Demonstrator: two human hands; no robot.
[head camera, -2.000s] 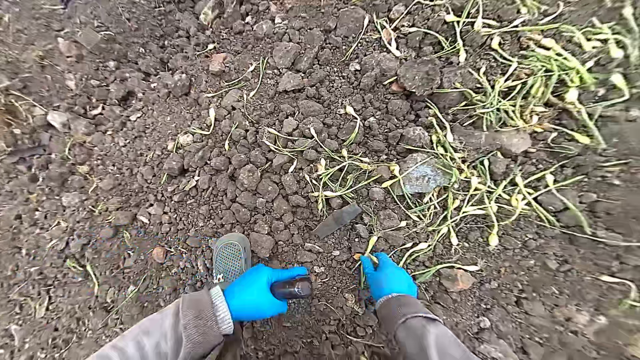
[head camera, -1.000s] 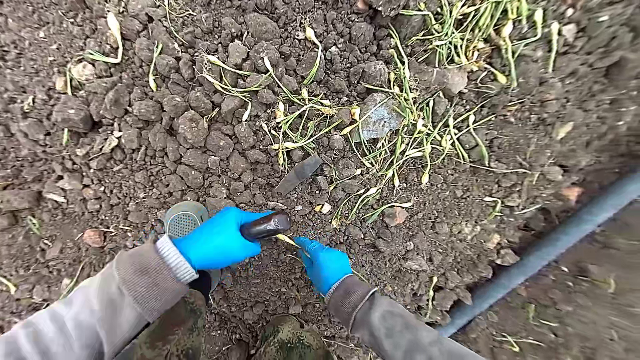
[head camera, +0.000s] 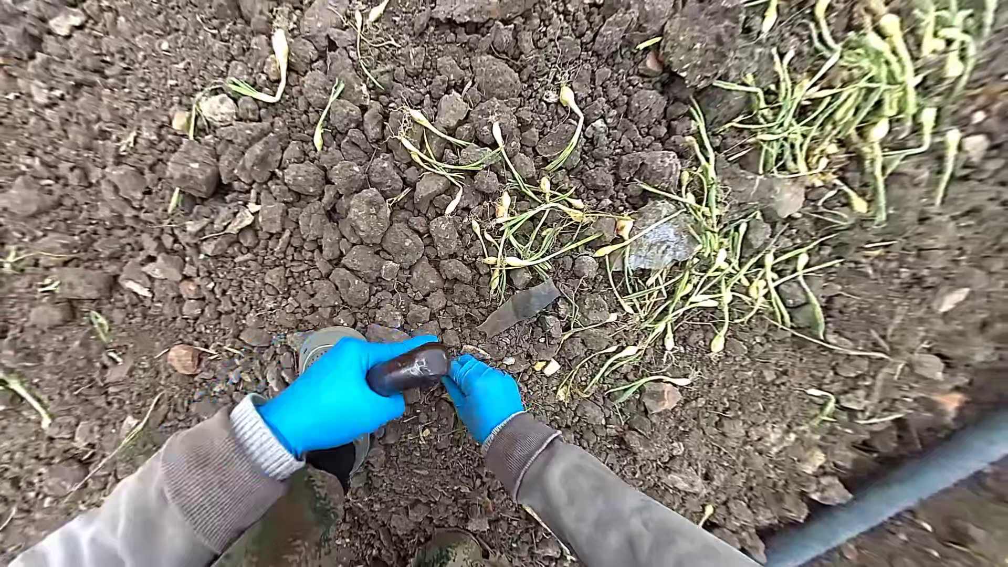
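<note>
My left hand (head camera: 335, 394), in a blue glove, is closed around a dark brown handle (head camera: 409, 368); whatever the handle belongs to is hidden. Just right of the handle's end is my right hand (head camera: 484, 394), also blue-gloved, its fingers curled together low over the soil. Whether anything is between those fingers is hidden. Small bulb plants with pale bulbs and green stems (head camera: 535, 236) lie on the soil above the hands. More of them (head camera: 709, 276) are spread to the right, and a denser heap (head camera: 850, 110) lies at the upper right.
A flat grey strip (head camera: 520, 307) lies just beyond my hands. Further right is a pale grey flat piece (head camera: 661, 240) among the plants. Clods and stones cover the ground. A shoe (head camera: 327, 340) shows behind my left hand, and a grey pipe (head camera: 890, 496) crosses the lower right.
The handle in my left hand has come close to my right hand, from which it was apart two seconds ago. A pale bit seen between them one second ago no longer shows. The view has shifted.
</note>
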